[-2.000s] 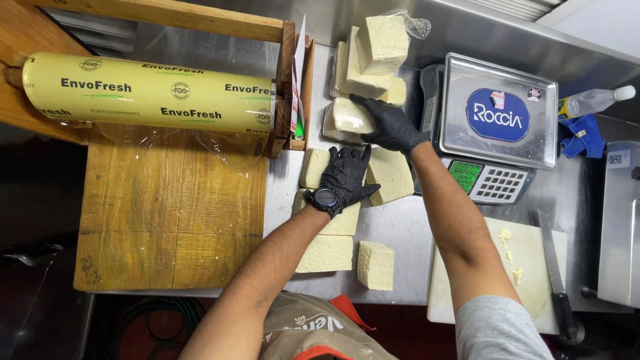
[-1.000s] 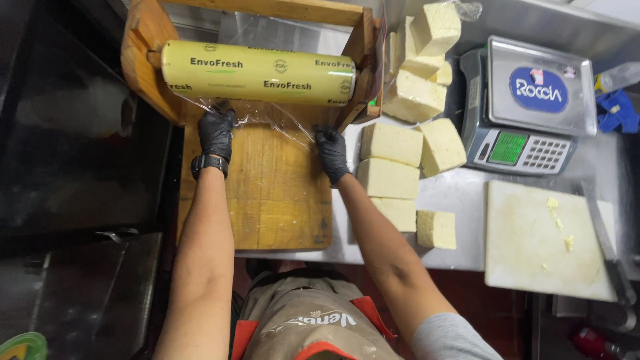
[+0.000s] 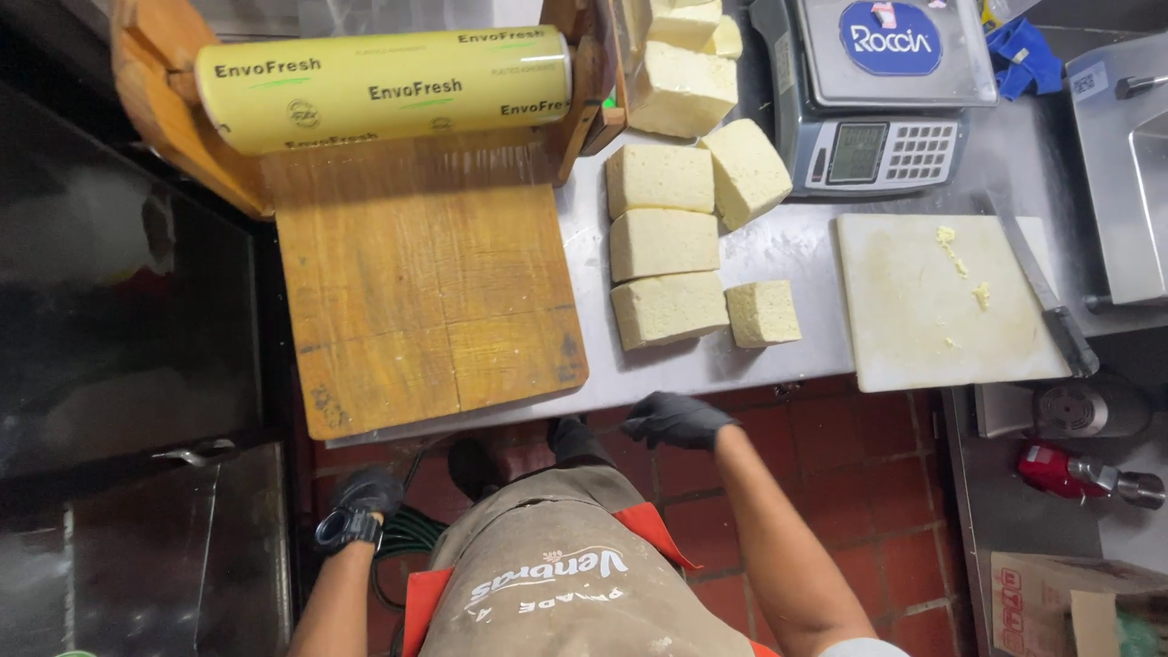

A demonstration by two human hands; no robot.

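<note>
My left hand (image 3: 370, 491), in a black glove with a watch at the wrist, hangs low beside the apron; its fingers are blurred. In a black glove too, my right hand (image 3: 673, 420) is just off the steel table's front edge, fingers loosely curled, holding nothing visible. A yellow roll of plastic film (image 3: 383, 87) sits in a wooden stand above a wooden board (image 3: 429, 292). Right of the board, blocks of pale cheese (image 3: 664, 244) form a column, with a tilted block (image 3: 748, 172) and a small block (image 3: 764, 313) beside it. More blocks (image 3: 684, 88) lie behind.
A digital scale (image 3: 876, 151) stands behind a white cutting board (image 3: 949, 301) bearing crumbs and a knife (image 3: 1049, 301). A blue cloth (image 3: 1024, 57) lies at the back right. Below right are a red-bodied tool (image 3: 1063, 470) and a cardboard box (image 3: 1049, 602). Dark cabinet doors (image 3: 119, 274) stand at left.
Both hands have moved from the film at the roll down toward my body, past the table's front edge. Earlier they were on the cheese blocks. The clear film stretched between them is no longer seen.
</note>
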